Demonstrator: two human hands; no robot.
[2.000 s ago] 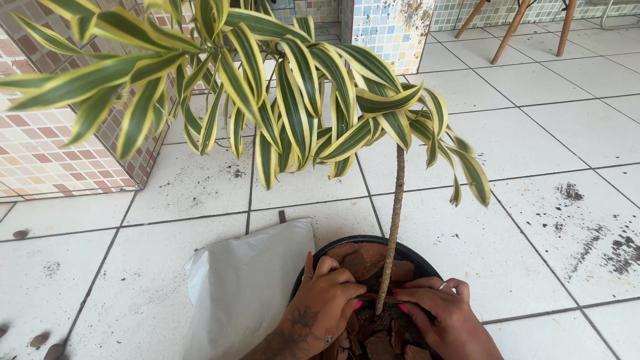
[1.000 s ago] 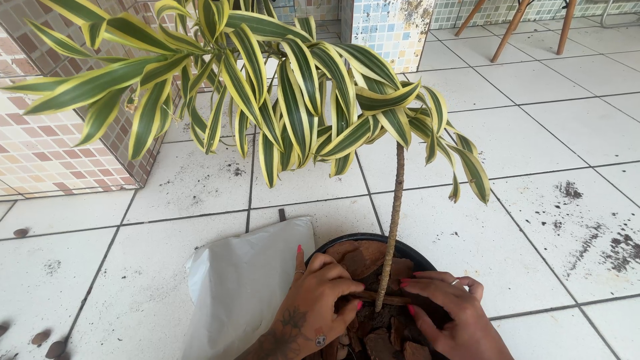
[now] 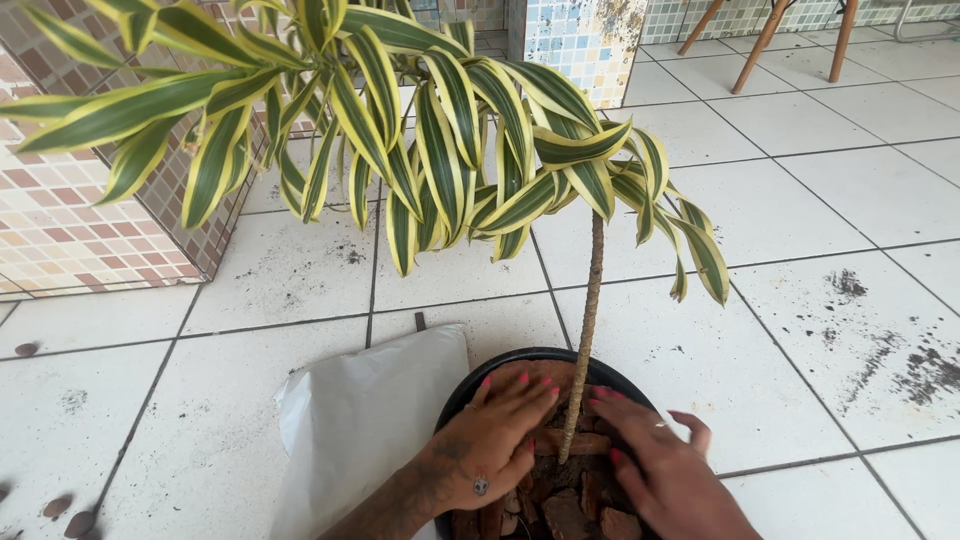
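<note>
A black round plant pot (image 3: 480, 370) holds dark soil and reddish-brown bark chunks (image 3: 568, 514). From it rises the thin ringed stem (image 3: 589, 315) of a dracaena with drooping yellow-edged green leaves (image 3: 442, 127). My left hand (image 3: 499, 431) lies palm down over the bark left of the stem, fingers spread. On the stem's right, my right hand (image 3: 656, 457) rests on the bark and the pot's rim side, fingers apart. A bark piece (image 3: 581, 442) lies across the stem's base between the hands. What lies under the palms is hidden.
A white plastic bag (image 3: 375, 420) lies against the pot's left side. Brown pebbles (image 3: 79, 524) sit on the white tiled floor at lower left. Spilled soil (image 3: 934, 373) marks the right side. A mosaic-tiled block (image 3: 82, 225) stands at left, wooden chair legs (image 3: 761, 46) at upper right.
Both hands have moved away from the stem's base toward the pot's far side. Their fingers, bent around a bark piece there before, are now spread over the bark.
</note>
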